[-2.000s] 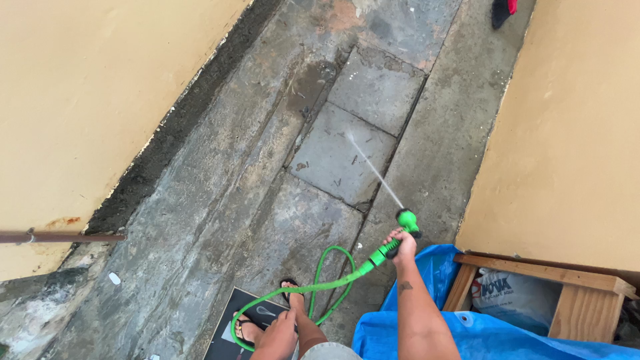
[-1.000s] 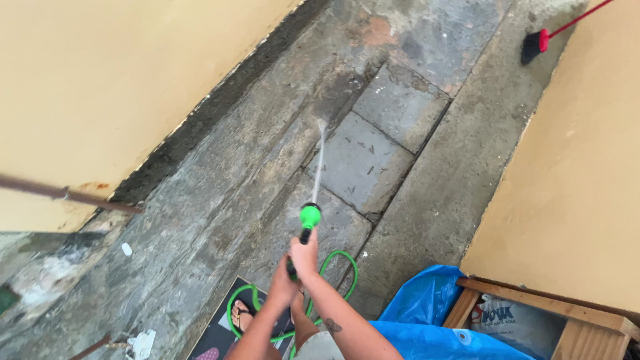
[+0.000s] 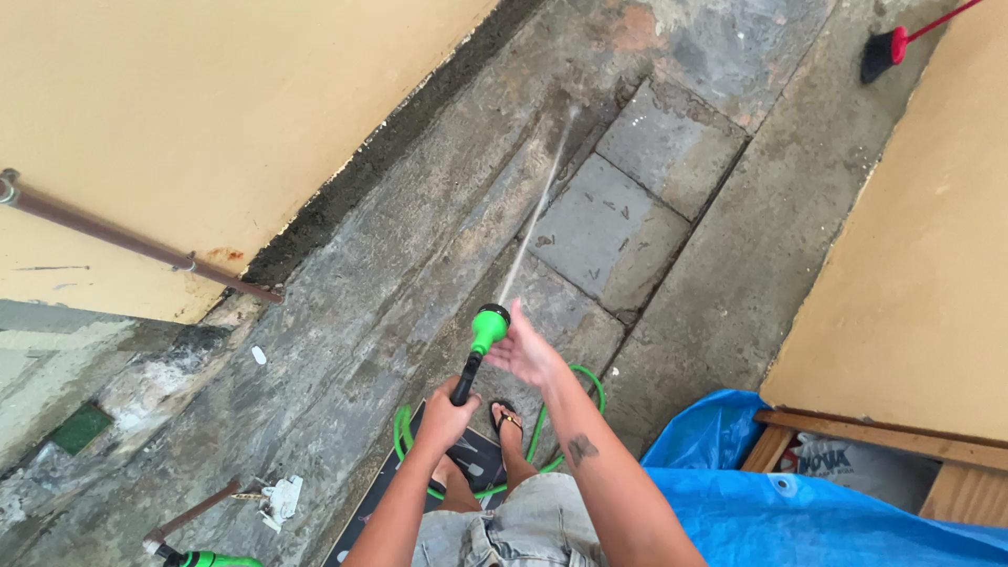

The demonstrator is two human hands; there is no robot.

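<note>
My left hand [image 3: 447, 413] is closed around the black handle of a green hose spray nozzle [image 3: 489, 327]. Just right of the nozzle head, my right hand [image 3: 526, 350] is spread with its fingers apart, close to the green head; whether it touches is hard to tell. A thin jet of water [image 3: 539, 206] leaves the nozzle and strikes the wet concrete left of the paving slabs [image 3: 606, 228]. The green hose [image 3: 600, 386] loops around my feet, which are in black flip-flops on a dark mat [image 3: 378, 492].
A red and black broom [image 3: 882, 55] stands by the right wall. A blue tarpaulin [image 3: 787, 512] and a wooden frame [image 3: 882, 442] lie at lower right. A brown pipe [image 3: 126, 236] runs along the left wall; another pipe [image 3: 193, 512] and a green fitting [image 3: 216, 559] are at lower left.
Two seconds ago my right hand held the nozzle; then both hands met at its handle. Now my left hand has the handle and my right is off it. The jet lands farther left.
</note>
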